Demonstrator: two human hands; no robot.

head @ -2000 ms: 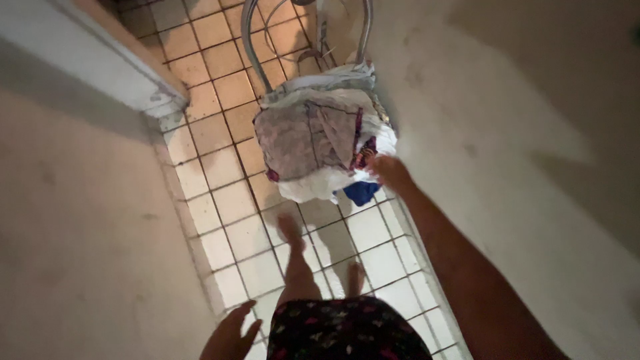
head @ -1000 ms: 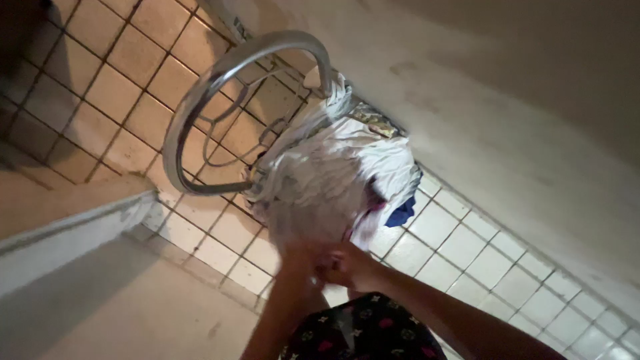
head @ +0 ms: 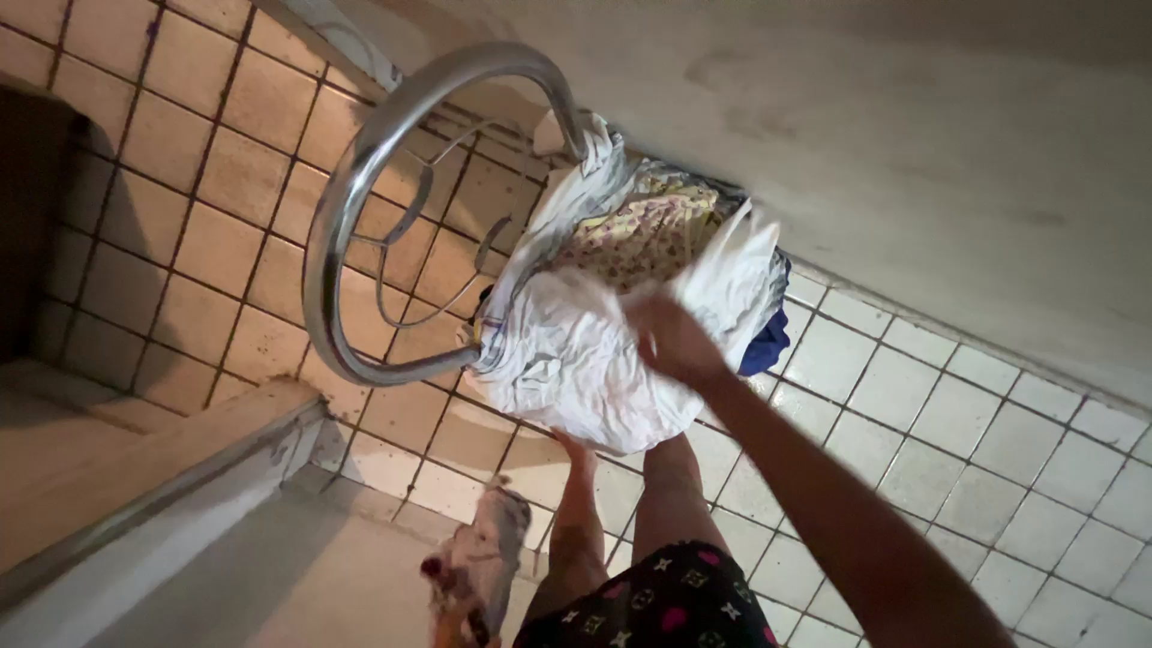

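Note:
A chair with a curved chrome tube backrest (head: pixel 346 189) has a pile of clothes on its seat. White cloth (head: pixel 576 360) lies over the near side of the pile, and a yellow patterned cloth (head: pixel 643 238) shows behind it. Blue fabric (head: pixel 765 346) hangs at the right edge. My right hand (head: pixel 670 337), blurred, is at the white cloth; its fingers look bent, but the grip is unclear. Low at the left, my left hand (head: pixel 463 621) is closed on a bunched greyish-white garment (head: pixel 486 544) with dark reddish parts, away from the pile.
A plain wall (head: pixel 900 162) runs close along the far right side of the chair. At the lower left are a door frame or wall edge (head: pixel 162 486) and a wall. Pale floor tiles (head: pixel 864 369) surround the chair. A dark object (head: pixel 36 216) stands at the far left.
The hands, close together one second ago, are now apart. My left hand has moved left with the greyish garment, which lay on top of the pile two seconds ago. The yellow patterned cloth is more exposed.

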